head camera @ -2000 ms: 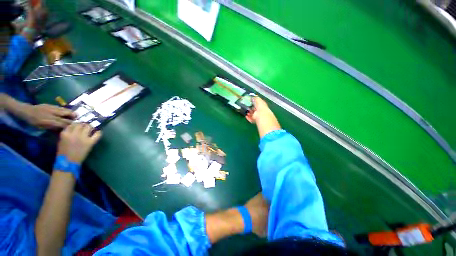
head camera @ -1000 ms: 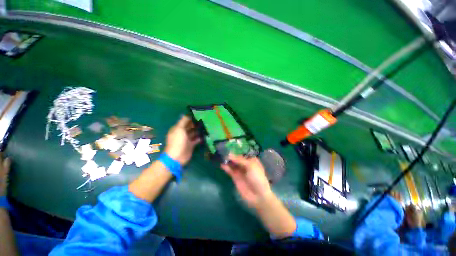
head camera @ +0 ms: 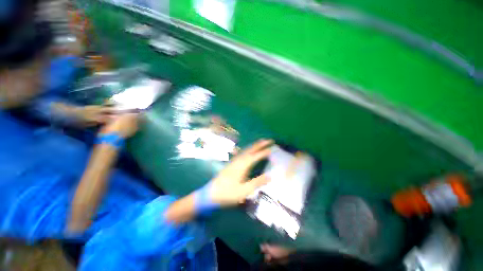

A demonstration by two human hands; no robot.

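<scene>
The frame is strongly blurred. A tablet assembly (head camera: 291,177), silver-white inside with a black edge, lies on the dark green mat in front of me. My left hand (head camera: 238,177) is at its left edge, thumb and fingers spread; blur hides whether it grips the edge. My right hand (head camera: 275,253) shows only as a few fingertips at the bottom, below the tablet; the rest is cut off or hidden. The orange electric screwdriver (head camera: 431,197) is at the right.
A round grey dish (head camera: 356,219) is right of the tablet. Loose white and brown parts (head camera: 206,144) and a white heap (head camera: 191,100) lie left. A person in blue (head camera: 39,174) works on another tablet (head camera: 139,95). A whitish slab (head camera: 435,249) is lower right.
The view has swung left. The tablet before me now shows silver-white inside instead of green. My right hand has moved from the tablet's near end to the bottom edge of view.
</scene>
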